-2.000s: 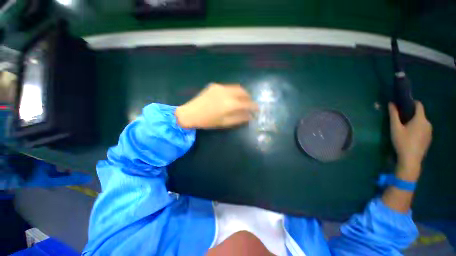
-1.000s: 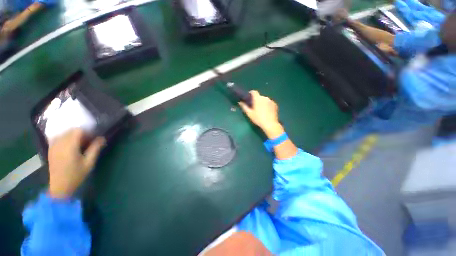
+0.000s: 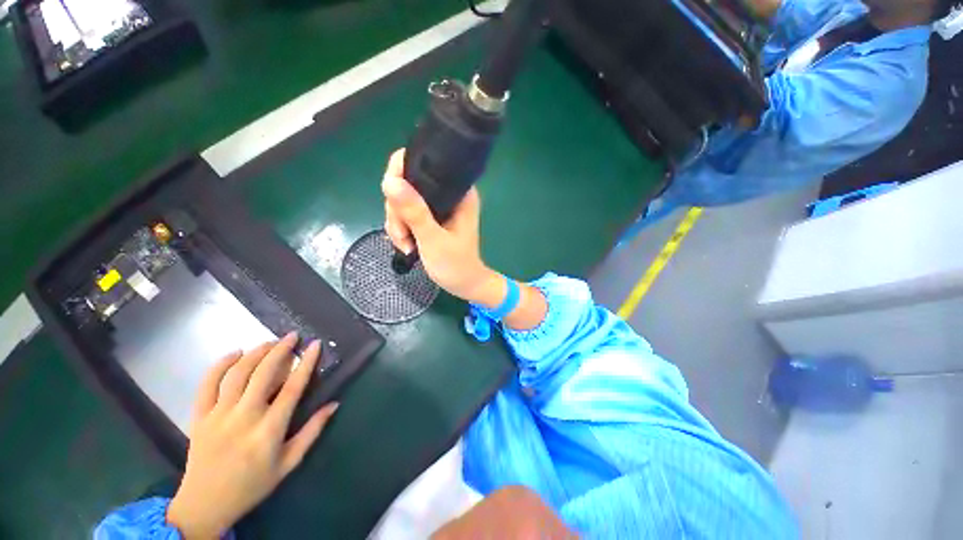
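Observation:
My right hand (image 3: 438, 237) grips the black electric screwdriver (image 3: 452, 148), held upright with its dark nose over the round grey screw dish (image 3: 370, 280). Whether the tip touches the dish or carries a screw cannot be told. My left hand (image 3: 248, 422) lies spread, fingertips on the lower right edge of the device unit (image 3: 190, 332). The unit has a large silver area and a dark circuit strip with a yellow patch at its upper end. It sits in a thick black tray (image 3: 275, 264) at the left on the green mat.
Another black tray (image 3: 127, 63) with a unit stands beyond the pale edge strip (image 3: 317, 100). Large black trays (image 3: 634, 74) stand at the upper right, beside a person in a blue smock (image 3: 845, 105). A light grey cabinet (image 3: 866, 253) is at the far right.
The tray with the unit now lies in front of me on the mat. My left hand is spread on the unit's edge. My right hand has brought the screwdriver upright over the dish.

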